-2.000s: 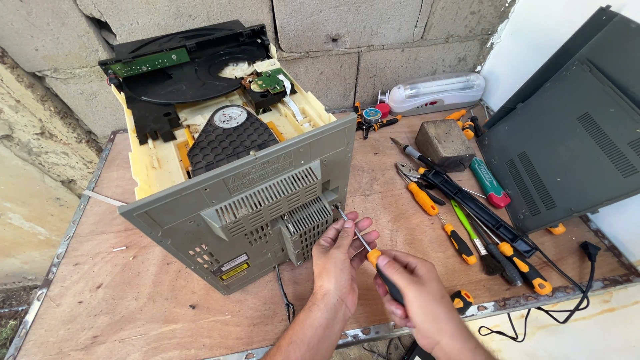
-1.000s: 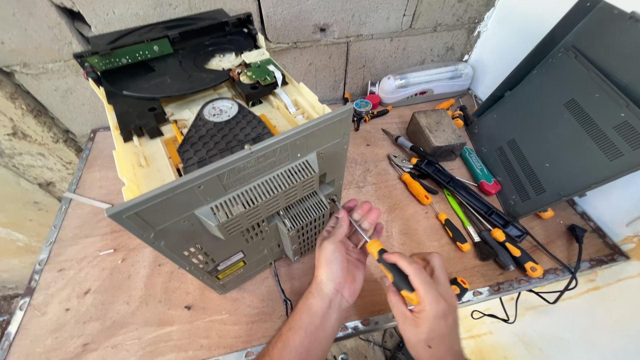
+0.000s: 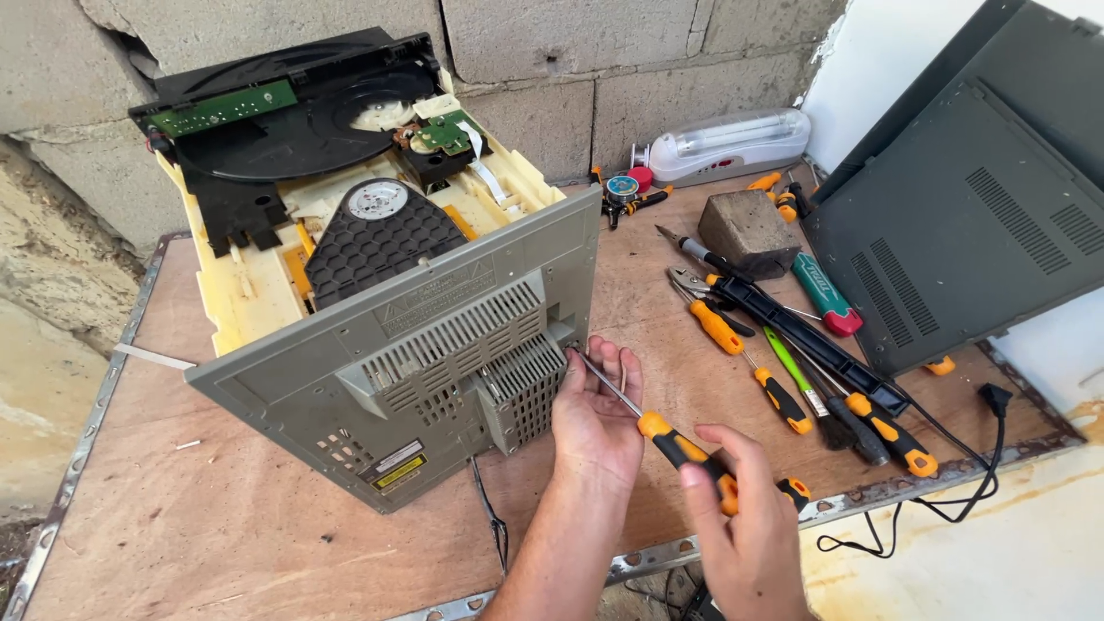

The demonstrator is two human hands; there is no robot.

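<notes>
An opened disc player stands on the bench, its grey vented rear panel (image 3: 440,345) facing me and its cream plastic chassis with black disc mechanism (image 3: 379,250) showing on top. My left hand (image 3: 599,414) is at the panel's right edge, its fingertips around the shaft of a screwdriver (image 3: 686,457) near the tip. The tip meets the panel beside the raised vent box; the exact contact point is partly hidden by fingers. Around the orange and black handle is my right hand (image 3: 746,509), with thumb and index finger spread; how firmly they touch it is unclear.
Pliers (image 3: 711,323), screwdrivers, a brush (image 3: 798,371) and a soldering iron (image 3: 703,254) lie to the right, near a stone block (image 3: 749,233). A grey metal cover (image 3: 957,190) leans behind them. A white lamp (image 3: 729,147) stands by the block wall. A black cord (image 3: 975,492) hangs over the bench edge.
My right hand's fingers have loosened and spread around the screwdriver handle, which they wrapped more closely before. My left hand has stayed at the panel's right edge.
</notes>
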